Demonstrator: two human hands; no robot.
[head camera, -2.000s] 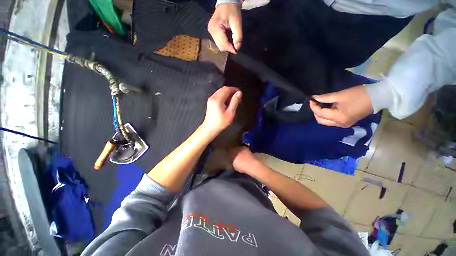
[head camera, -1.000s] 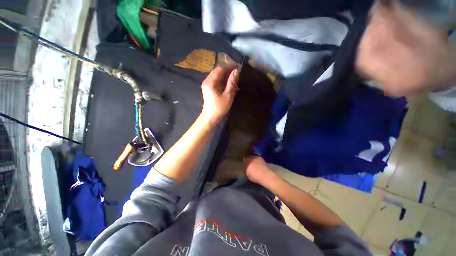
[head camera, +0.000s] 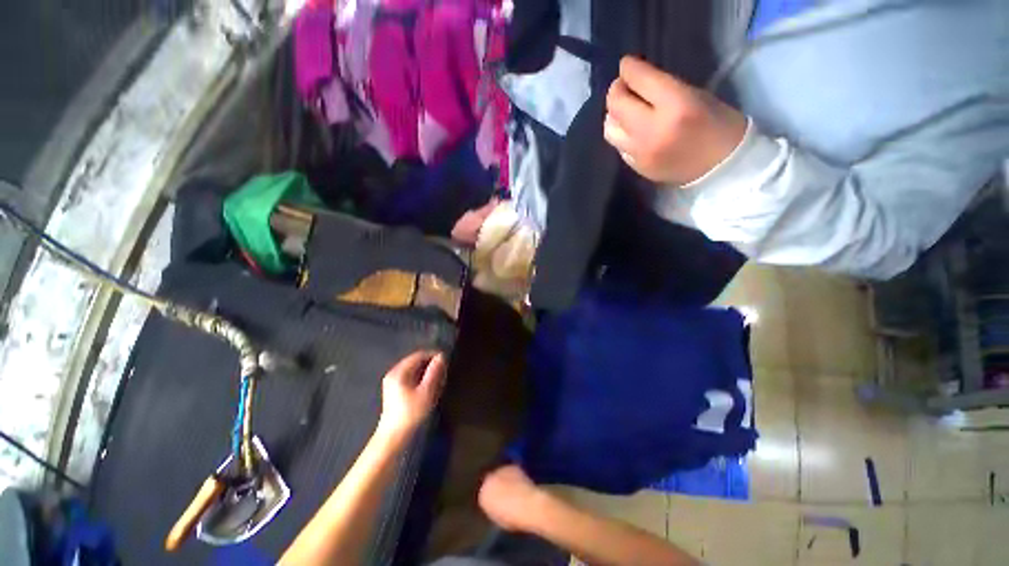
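The steam iron (head camera: 241, 506), with an orange-brown wooden handle, stands at the lower left of the black ribbed table (head camera: 321, 409). My left hand (head camera: 412, 389) rests at the table's right edge, fingers loosely curled, thumb a little apart, with nothing visible in it. My right hand (head camera: 511, 498) is low beside the blue cloth pile (head camera: 625, 387); its fingers are hard to make out, and whether it touches the cloth or holds anything cannot be told. Both hands are away from the iron. A small white patch (head camera: 717, 409) lies on the blue cloth.
A person's hand (head camera: 675, 122) is at a hanging black cloth (head camera: 581, 166), upper right. A wrapped hose (head camera: 205, 321) runs from the iron to the upper left. Green cloth (head camera: 257, 221) lies at the table's far end, pink pieces (head camera: 409, 77) beyond. Scraps lie on the tiled floor (head camera: 813, 442).
The view has tilted up, showing the pink pieces. The other person, earlier holding a dark strip with both hands, has shifted and stands more upright. My hands stay near the table's edge.
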